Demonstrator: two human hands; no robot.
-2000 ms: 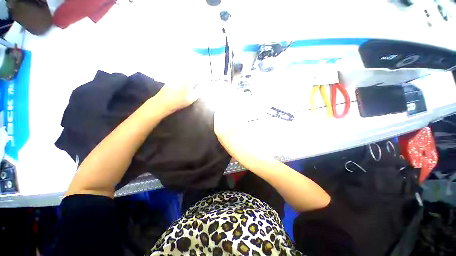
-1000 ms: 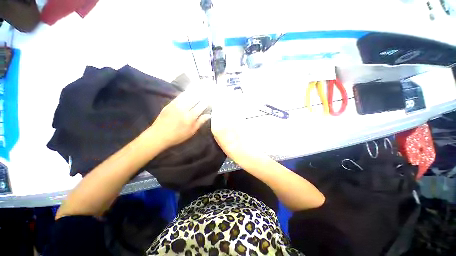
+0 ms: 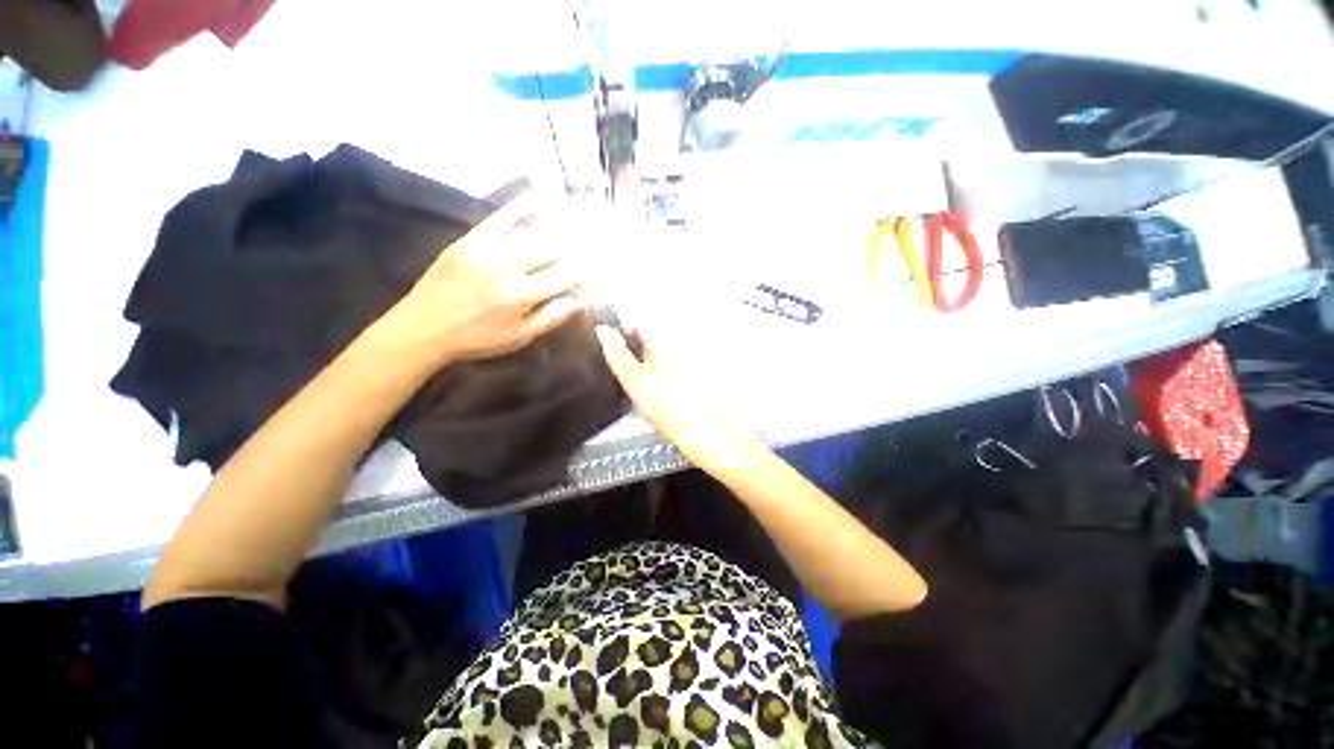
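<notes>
A black garment piece lies bunched on the white machine table, left of the needle area, its near edge over the table's front edge. The presser foot and needle area is mostly lost in glare. My left hand lies flat on the cloth just left and in front of the needle, fingers a little spread. My right hand is at the cloth's right edge, thumb side towards it; its fingertips are washed out by glare. Whether either hand pinches the cloth cannot be told.
Thread snips lie right of the needle. Scissors with yellow and red handles and a flat black phone-like rectangle lie further right. A black work bundle with white loops hangs below the table, beside a red patterned pouch. Red cloth lies back left.
My left hand has drawn back from the needle and opened flatter on the cloth. My right thumb now shows apart at the cloth's edge. The whole view has shifted slightly.
</notes>
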